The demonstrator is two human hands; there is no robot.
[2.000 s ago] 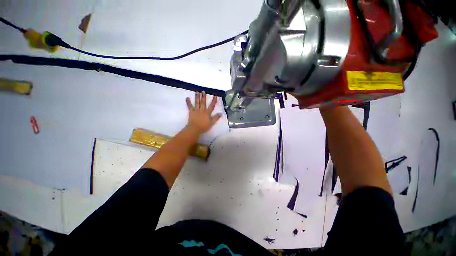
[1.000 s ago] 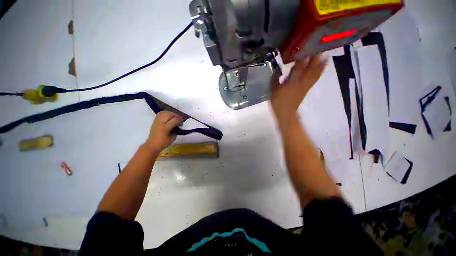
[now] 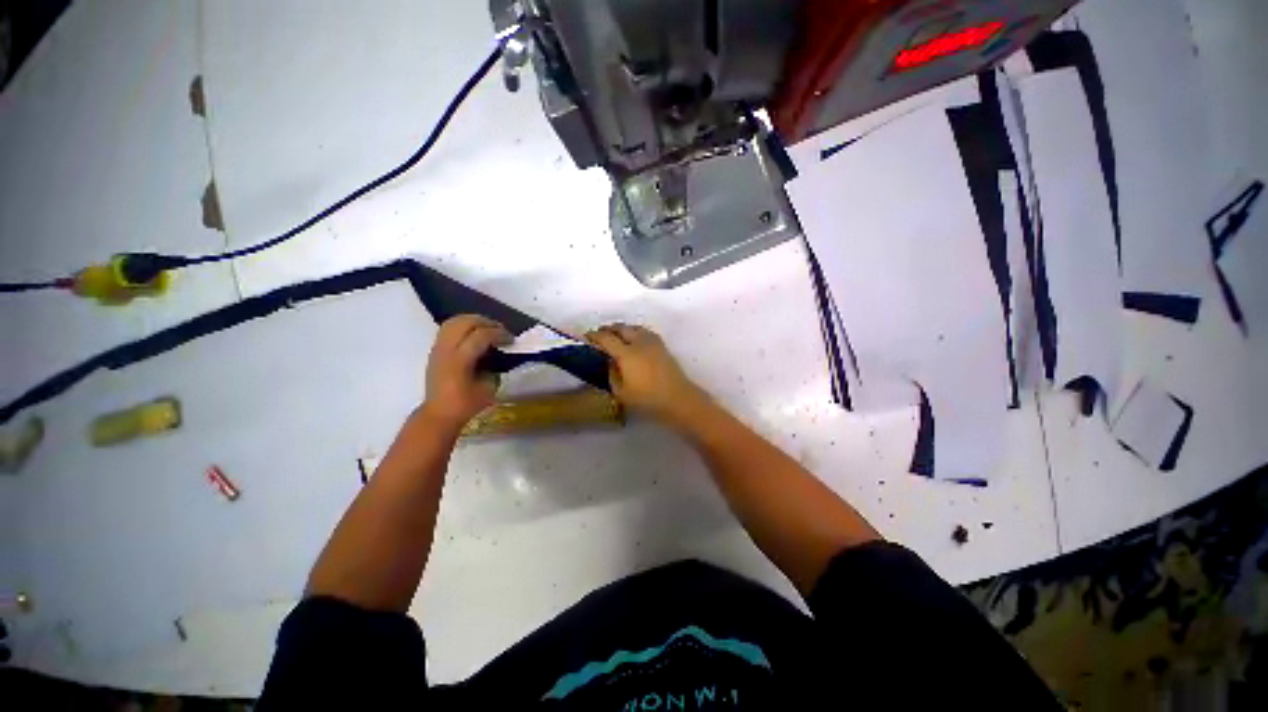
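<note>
My left hand (image 3: 466, 370) grips the near edge of the fabric lay (image 3: 452, 295), which has dark layers under a white paper marker (image 3: 292, 403). My right hand (image 3: 637, 370) holds the right end of the same dark edge. The lay's end is lifted or folded between my hands, with a dark face showing. A yellow-gold weight (image 3: 549, 413) lies just below my hands, partly hidden by them. The cutting machine, with its red body (image 3: 904, 63) and silver base plate (image 3: 702, 223), stands above and to the right, touched by neither hand.
Cut pieces (image 3: 904, 230) with black edges and dark offcuts (image 3: 1161, 305) lie at right. A black cable (image 3: 341, 209) runs from the machine to a yellow connector (image 3: 123, 278) at left. Another weight (image 3: 135, 422) and a small red item (image 3: 223, 483) lie at left. Scraps cover the floor at lower right.
My right hand has left the machine and moved down-left onto the fabric's end. My left hand, earlier flat on the paper, stays closed on the fabric edge. The machine has come away from the lay.
</note>
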